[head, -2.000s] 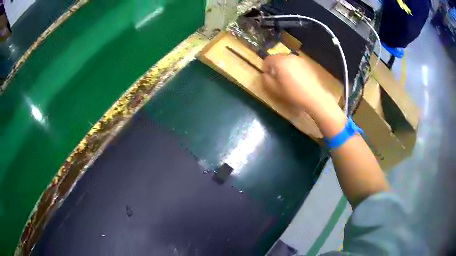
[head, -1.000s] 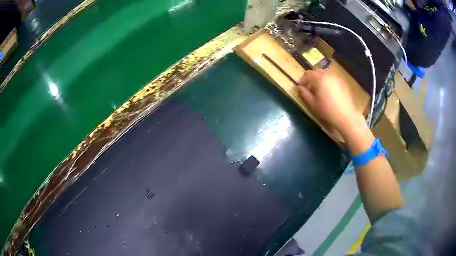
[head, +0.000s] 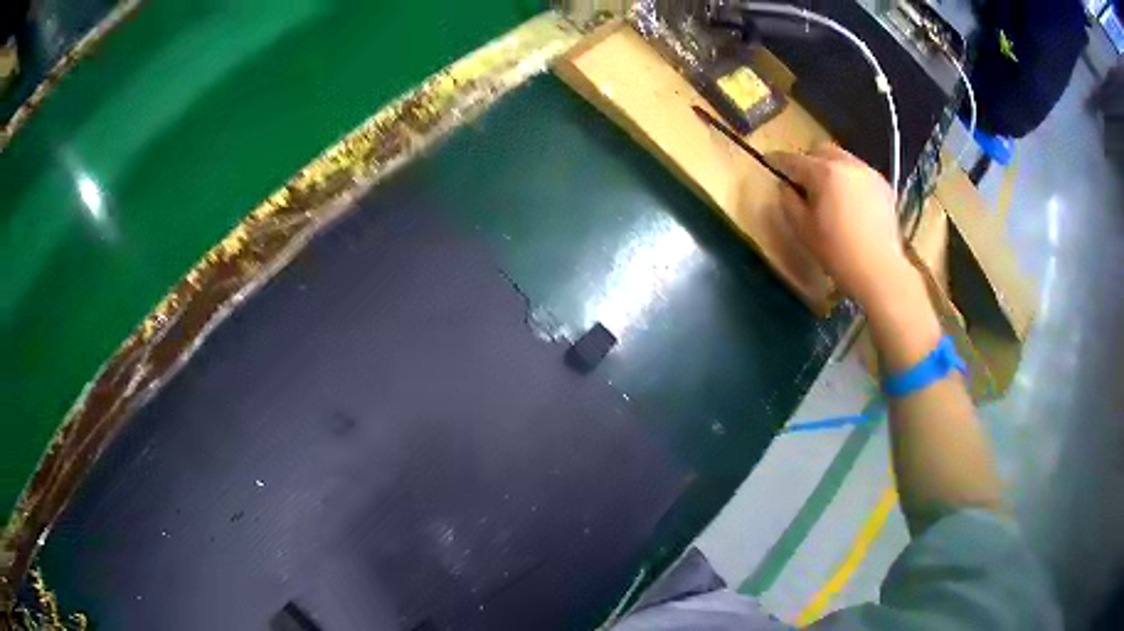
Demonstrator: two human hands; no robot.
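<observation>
My right hand (head: 843, 216), with a blue band on the wrist, is over the right part of the cardboard tray (head: 641, 99). Its fingers grip one end of a thin black stick (head: 747, 148), which points up and left over the cardboard. The iron stand tray with a yellow sponge (head: 745, 91) sits on the cardboard just beyond the stick. My left hand is not in view.
A dark mat (head: 370, 407) lies on the green bench, with a small black block (head: 590, 348) at its edge. The green conveyor (head: 222, 111) runs behind the worn edge. A white tube (head: 878, 74) arches beside a dark box. A cardboard box (head: 980, 284) stands at right.
The black stick lay along the cardboard under my fingers; now it is gripped and its angle has changed. My hand has moved slightly toward the right. The view has shifted.
</observation>
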